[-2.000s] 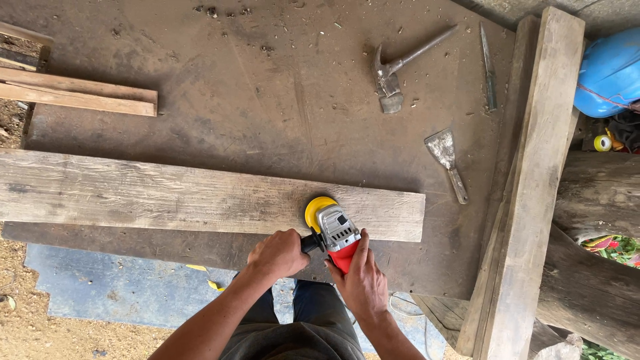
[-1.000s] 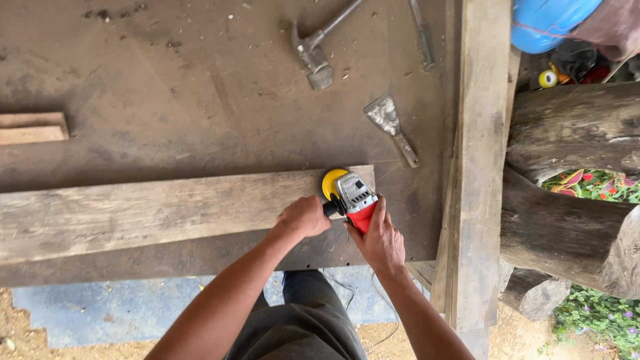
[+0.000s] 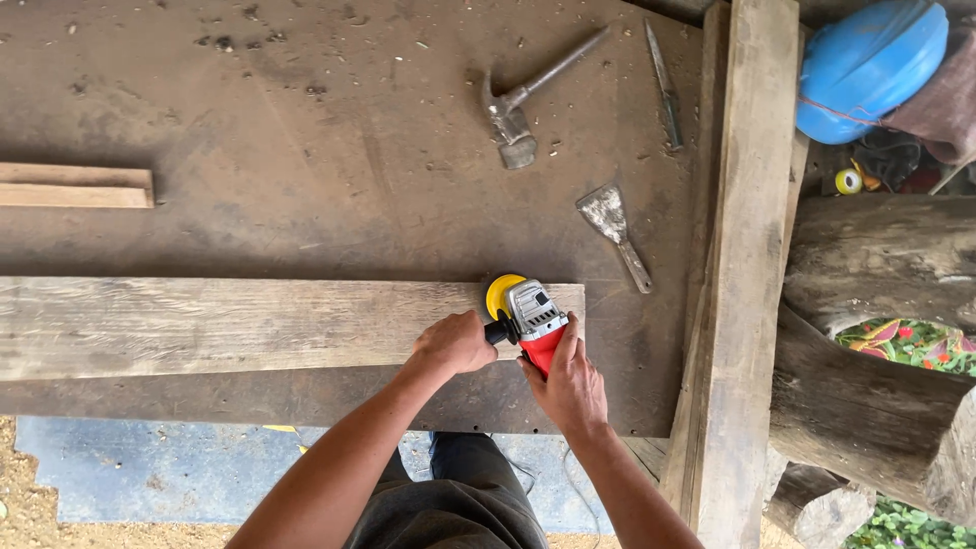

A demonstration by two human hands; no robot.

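A red and silver angle grinder (image 3: 537,314) with a yellow disc is over the right end of a weathered wooden plank (image 3: 252,324), which lies flat along the near side of the worktable (image 3: 320,229). My left hand (image 3: 457,343) is closed around the grinder's black side handle. The red body is in the grip of my right hand (image 3: 568,385), its fingers along the right side. The disc's underside is hidden, so its contact with the wood cannot be told.
A claw hammer (image 3: 515,114), a scraper (image 3: 616,229) and a narrow pointed tool (image 3: 665,88) lie beyond the plank. Long boards (image 3: 751,252) stand along the table's right edge, beside logs (image 3: 862,412) and a blue helmet-like object (image 3: 873,69). Short wood pieces (image 3: 76,187) lie at left.
Both hands have moved the grinder right along the plank, from farther in from its right end two seconds ago to near that end. The view has shifted.
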